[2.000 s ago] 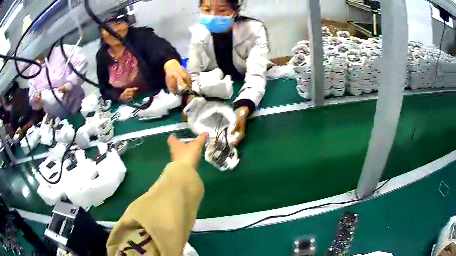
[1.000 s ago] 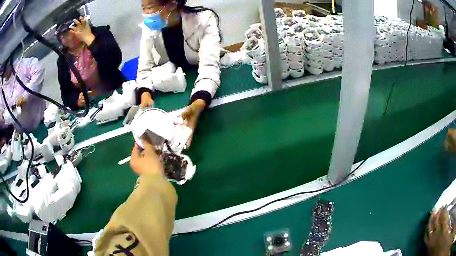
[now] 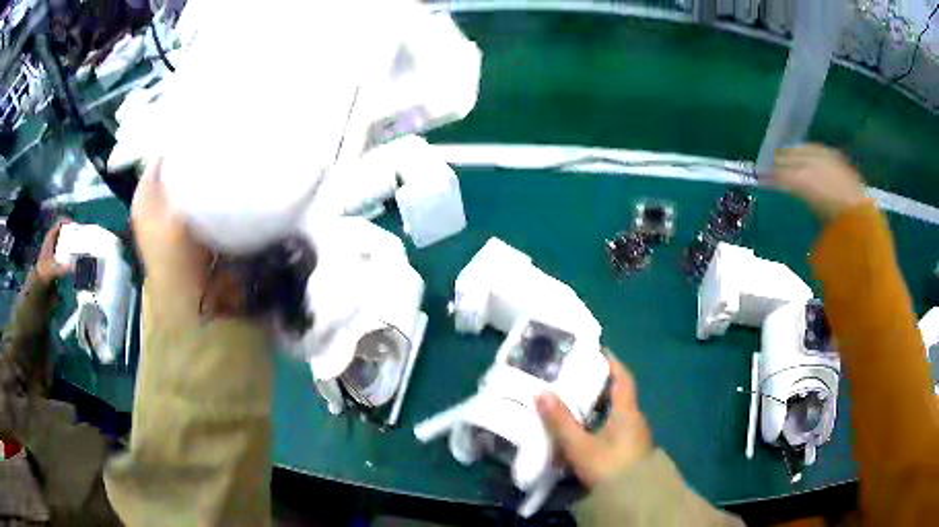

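My left hand [image 3: 170, 252] holds a large white camera unit [image 3: 257, 113] raised at the upper left, close to the lens and blurred; a dark circuit board and wires [image 3: 273, 278] hang beneath it. My right hand [image 3: 602, 427] grips the right side of a white camera unit [image 3: 505, 386] on the green bench. That unit has a square lens module [image 3: 541, 350] in its head and a flat white antenna [image 3: 450, 417] sticking out to the left. Another white unit [image 3: 366, 299] lies between my hands, its round opening facing forward.
An orange-sleeved arm [image 3: 870, 309] reaches over the bench at right, beside another camera unit [image 3: 788, 350]. Loose lens modules [image 3: 654, 218] lie at the back. Another worker's hand [image 3: 51, 252] touches a unit [image 3: 98, 288] at far left. A metal post [image 3: 808, 82] stands behind.
My left hand has drawn back from the person across the belt with a camera unit in it. The view has dropped to the bench, and my right hand now shows on another unit.
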